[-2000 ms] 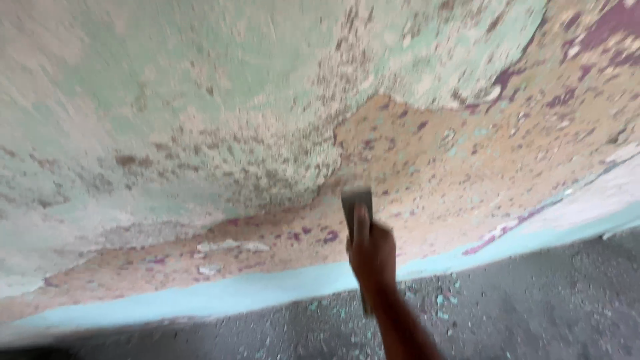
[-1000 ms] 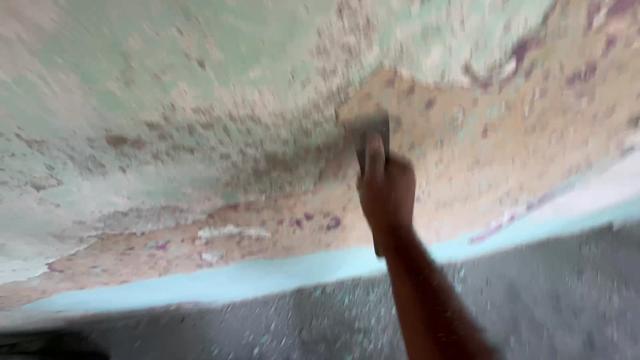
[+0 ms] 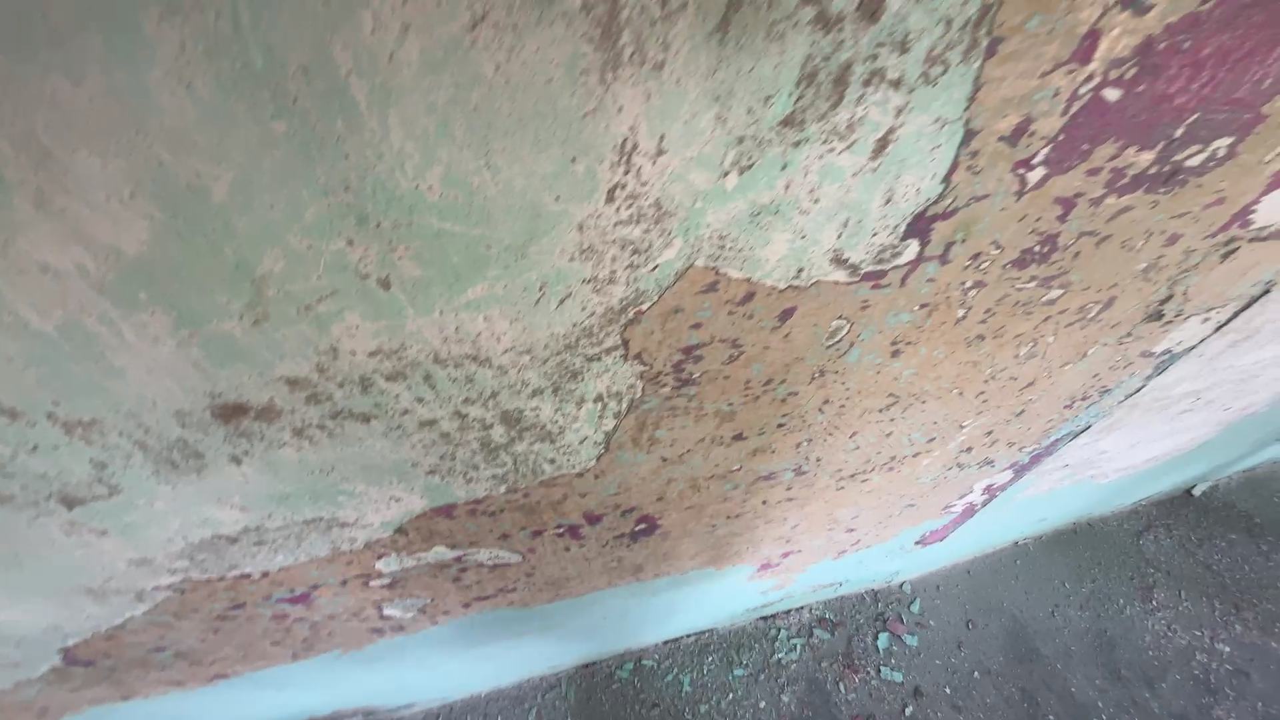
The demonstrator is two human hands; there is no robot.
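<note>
Neither of my hands is in the frame now, and no tool shows. Before me is a wall with mottled green, flaking paint (image 3: 450,230) over its upper left part. Along a ragged edge the green coat ends, and a bare tan-brown plaster area (image 3: 800,420) with small purple and turquoise specks lies below and to the right. Purple paint (image 3: 1170,90) remains at the upper right. Two whitish patches, the larger one long (image 3: 450,558), sit low on the brown area.
A light blue painted band (image 3: 500,640) runs along the wall's foot. The grey floor (image 3: 1080,620) meets it, strewn with dust and turquoise paint chips (image 3: 890,643). A whitish wall patch (image 3: 1170,400) with a dark crack above it is at the right.
The hand holding a flat scraper, up against the brown area in both earlier frames, has gone out of view. It was higher on the wall one second ago than two seconds ago.
</note>
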